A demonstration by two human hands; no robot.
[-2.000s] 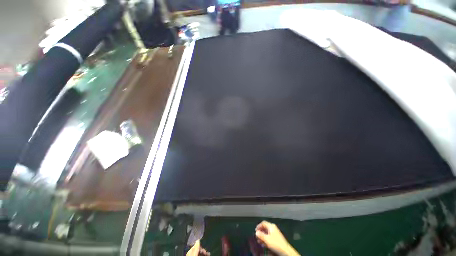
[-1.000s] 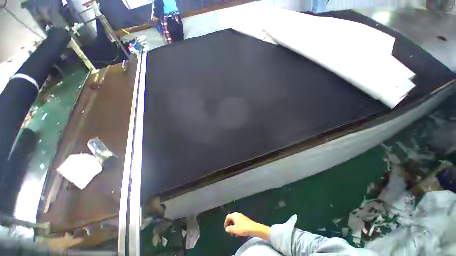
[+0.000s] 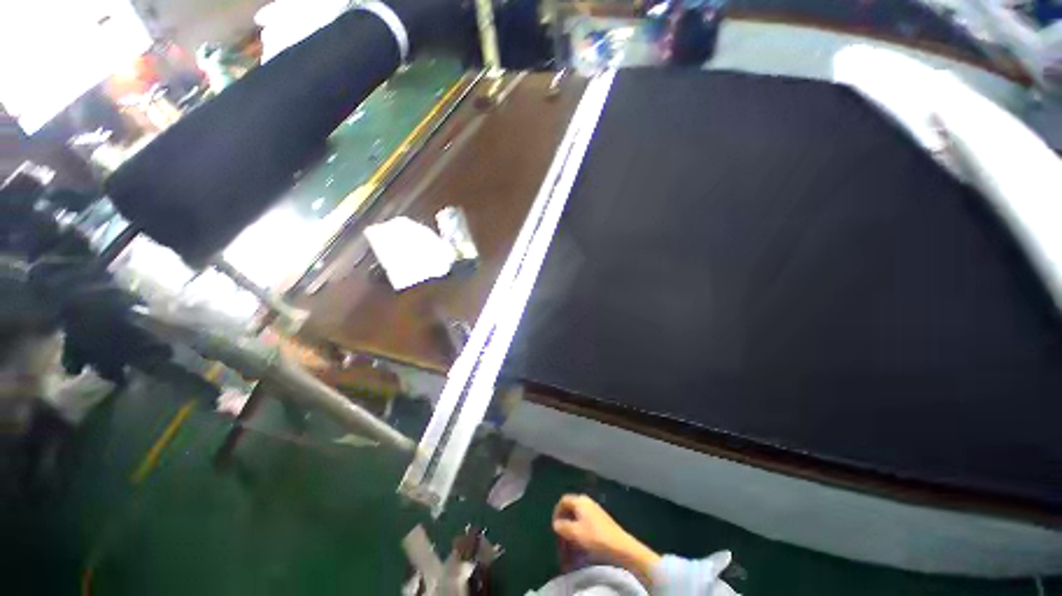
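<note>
My right hand (image 3: 597,536) is at the bottom centre, over the green floor, below the near edge of the table. Its fingers look curled in and no object shows in it; it is small and blurred. My left hand is not in view. A dark fabric lay (image 3: 792,268) lies flat across the table in front of me. The long silver-white cutter rail (image 3: 512,291) runs along its left edge, and its near end sticks out past the table edge. The small red, white and blue end cutter (image 3: 600,49) is at the rail's far end.
Left of the rail, white paper (image 3: 410,253) and a small pale packet (image 3: 458,233) lie on the brown tabletop (image 3: 495,157). A thick black fabric roll (image 3: 256,140) is at upper left. White marker paper (image 3: 990,140) lies at far right. Scraps lie on the floor.
The view has swung left, so the rail and fabric roll sit further right and the rail's near end shows. My left hand, seen in the first frame, is out of view.
</note>
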